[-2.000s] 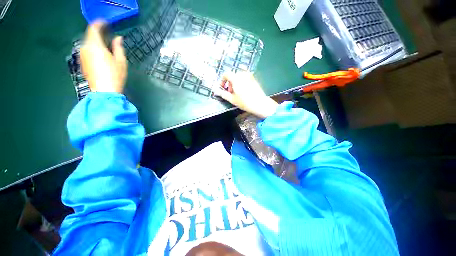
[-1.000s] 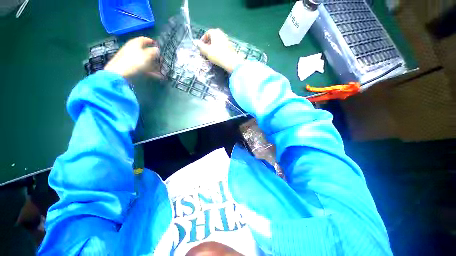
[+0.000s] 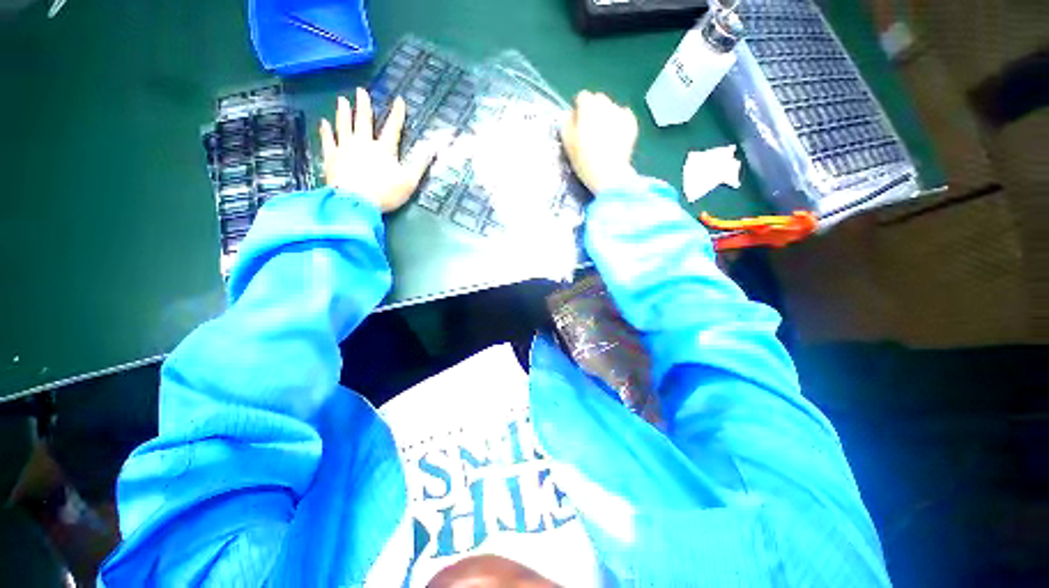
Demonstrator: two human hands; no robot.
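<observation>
A die-cut sheet with black frames lies on the green bench in front of me, with clear glossy film over its right part, glaring white. My left hand is palm down with fingers spread, at the sheet's left edge, holding nothing. My right hand is curled at the film's right edge and pinches it; the fingertips are partly hidden. Part strips lie piled left of my left hand.
A blue bin with a thin dark stick stands behind. At right are a white bottle, a white scrap, orange-handled cutters at the bench edge and a bagged sheet stack. A black object is at the far edge.
My left hand has opened and lies flat by the sheet. My right hand has moved right with the film's edge. The raised film now lies lower and spreads toward the bench's front edge.
</observation>
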